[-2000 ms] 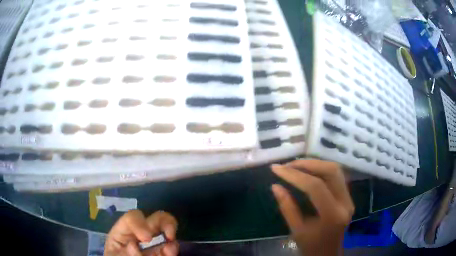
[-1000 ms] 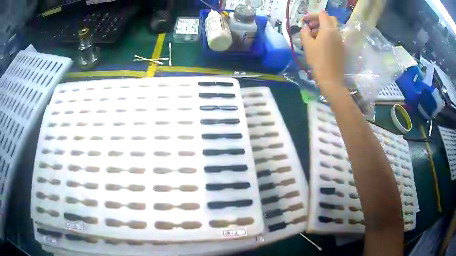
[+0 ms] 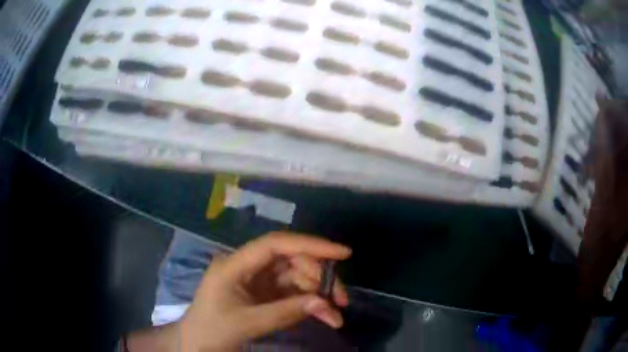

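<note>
My left hand [image 3: 268,285] is at the bottom centre, over the table's front edge. Its thumb and fingers pinch a small black part [image 3: 327,278], seen narrow side on and somewhat blurred. A white foam tray [image 3: 289,106] lies on a stack in front, with a column of long black parts at its right and mostly tan empty slots elsewhere. At the right edge a dark, blurred shape looks like my right forearm. My right hand itself cannot be made out there and seems cut off by the edge.
More foam trays lie at the far left [image 3: 24,45] and right [image 3: 575,134]. A thin white stick [image 3: 527,232] lies near the right trays. Yellow tape [image 3: 220,196] and whitish tape [image 3: 262,205] are stuck near the pale front edge.
The view has swung down and left. My left hand with the black part is back in view. My right arm has shifted from the bags at the back to the right edge.
</note>
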